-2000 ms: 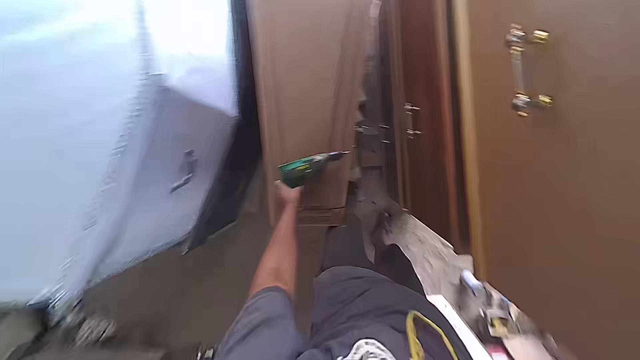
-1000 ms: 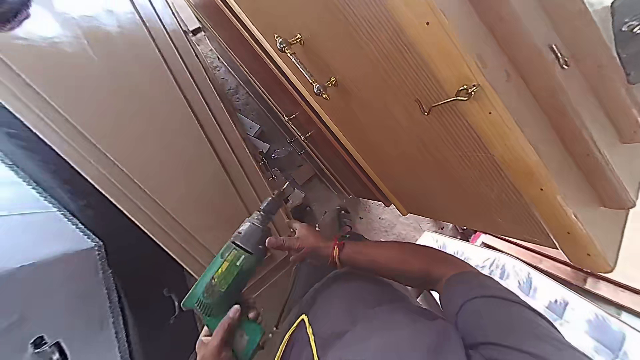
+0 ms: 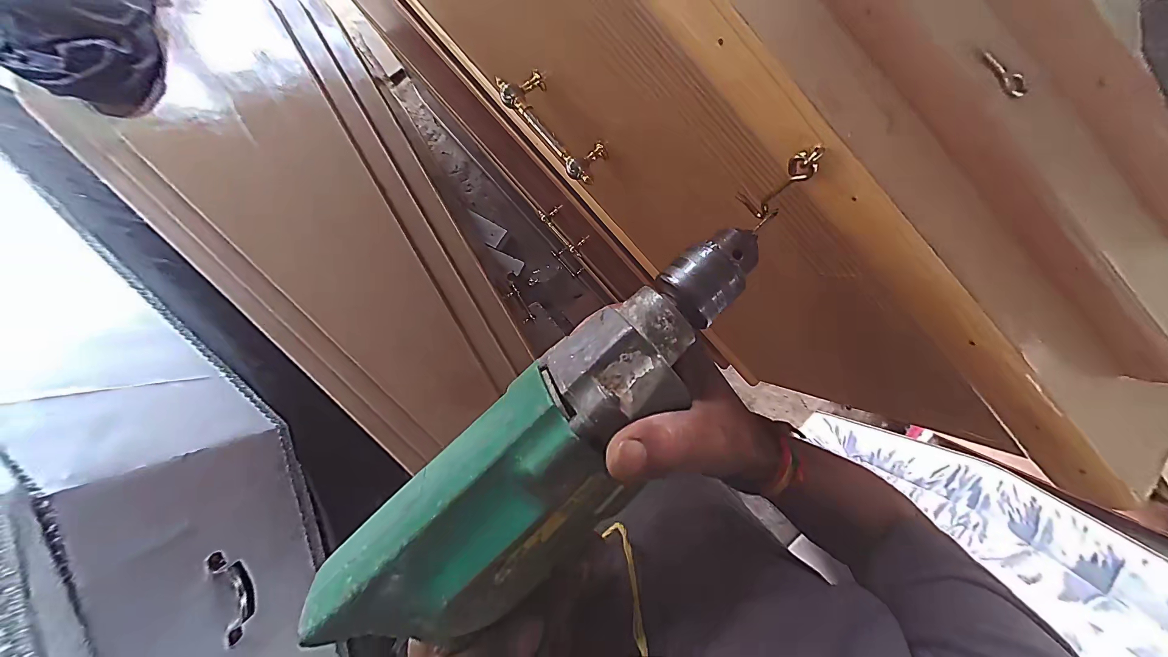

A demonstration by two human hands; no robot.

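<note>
A green power drill with a worn metal gearbox (image 3: 493, 484) fills the middle of the view, tilted with its black chuck (image 3: 712, 276) toward the upper right. My right hand (image 3: 698, 443), with a red and yellow thread at its wrist, holds the drill around the gearbox from below. At the bottom edge, my left hand (image 3: 484, 639) is around the drill's rear grip, mostly hidden by the body. A thin bit (image 3: 765, 222) shows at the chuck. It overlaps in view the tip of a brass hook (image 3: 780, 190) on the wooden door (image 3: 693, 182); whether they touch cannot be told.
A brass pull handle (image 3: 546, 132) is on the same door. To the left stands a glossy brown panel (image 3: 255, 210) with a dark bundle (image 3: 87, 50) at its top. A grey cover (image 3: 164, 547) with a handle lies lower left, floral fabric (image 3: 985, 493) lower right.
The drill was in my left hand alone; one second ago my right hand was at its front too. Since then the drill has come up, nearer the camera. The view has swung toward the doors.
</note>
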